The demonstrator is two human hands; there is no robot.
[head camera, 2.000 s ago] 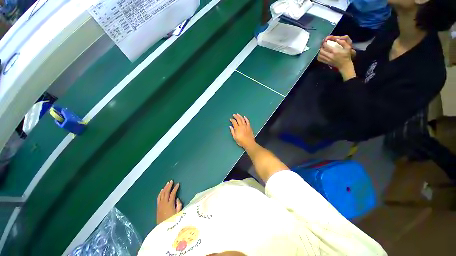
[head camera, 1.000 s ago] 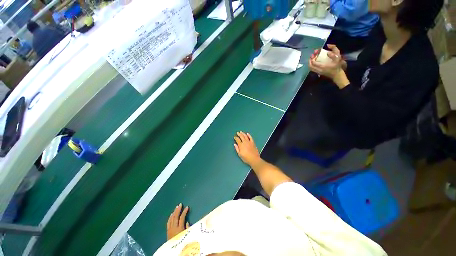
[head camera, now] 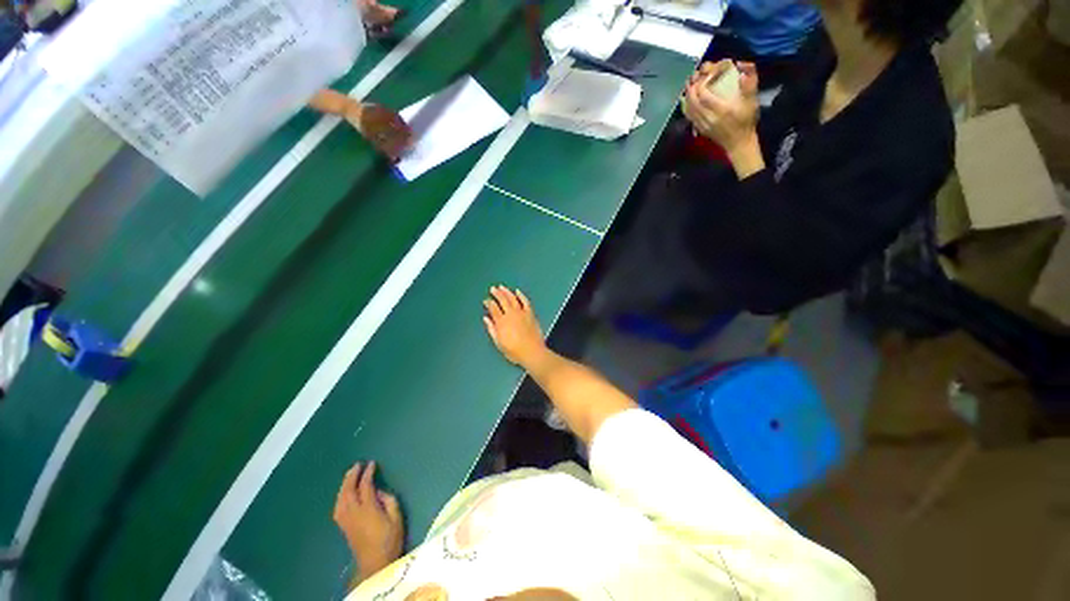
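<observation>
The green bench runs diagonally in front of me, with a white strip along its belt side. My left hand rests on the bench near my body at the lower left, holding nothing. My right hand lies palm down near the bench's front edge, fingers apart and empty. A clear plastic bag shows partly at the bottom edge, left of my left hand.
A neighbour at the right holds a white housing. A white tray or packet lies by them. Another person's hand holds white paper over the belt. Blue tape dispenser, hanging sheet, blue stool, cartons.
A person's hand with white paper has come in over the belt from the far side. The view has shifted, so the bench sits further left. My hands stay resting on the bench.
</observation>
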